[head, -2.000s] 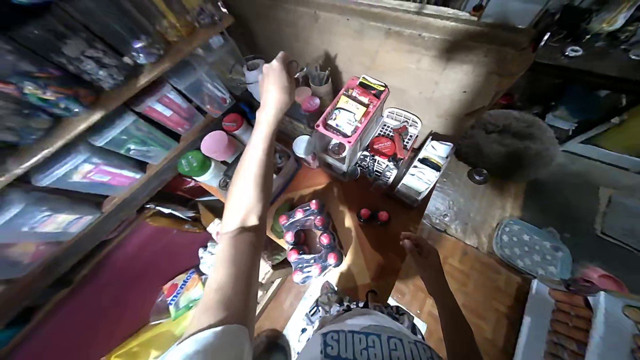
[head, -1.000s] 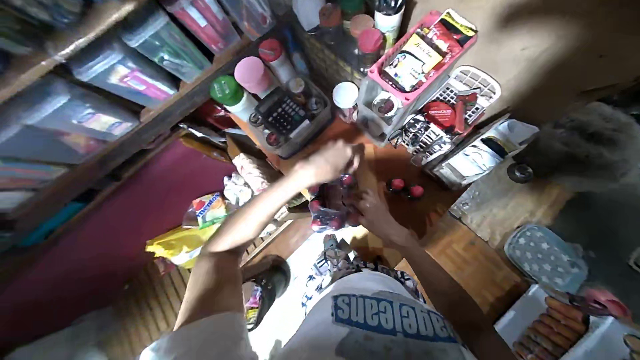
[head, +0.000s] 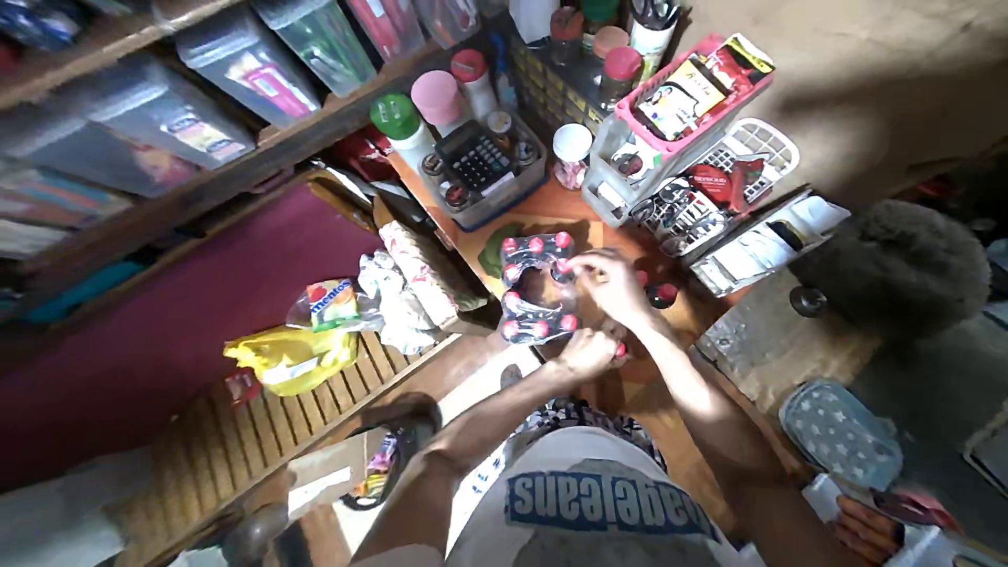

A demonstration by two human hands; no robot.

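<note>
A plastic-wrapped pack of small dark bottles with red caps [head: 540, 327] stands on the wooden table, with a gap in its middle. My left hand [head: 589, 352] is closed around a red-capped bottle [head: 620, 350] at the pack's near right corner. At the pack's right edge, the fingers of my right hand [head: 610, 283] are at a red cap [head: 565, 265]; whether they grip that bottle is not clear. Just right of my right hand stand loose red-capped bottles [head: 663, 295], partly hidden by it.
Behind the pack are a grey tray with a calculator [head: 474, 156], a white-lidded jar [head: 572, 143], a pink basket of sachets [head: 669, 146] and a white basket [head: 760, 146]. Shelves with plastic boxes [head: 244, 67] run along the left. A yellow plastic bag [head: 295, 358] lies lower left.
Two seconds ago my left hand was raised beyond the table, away from the pack; now both hands are at the pack. Since one second ago my left hand has moved to its near side. The view has shifted closer.
</note>
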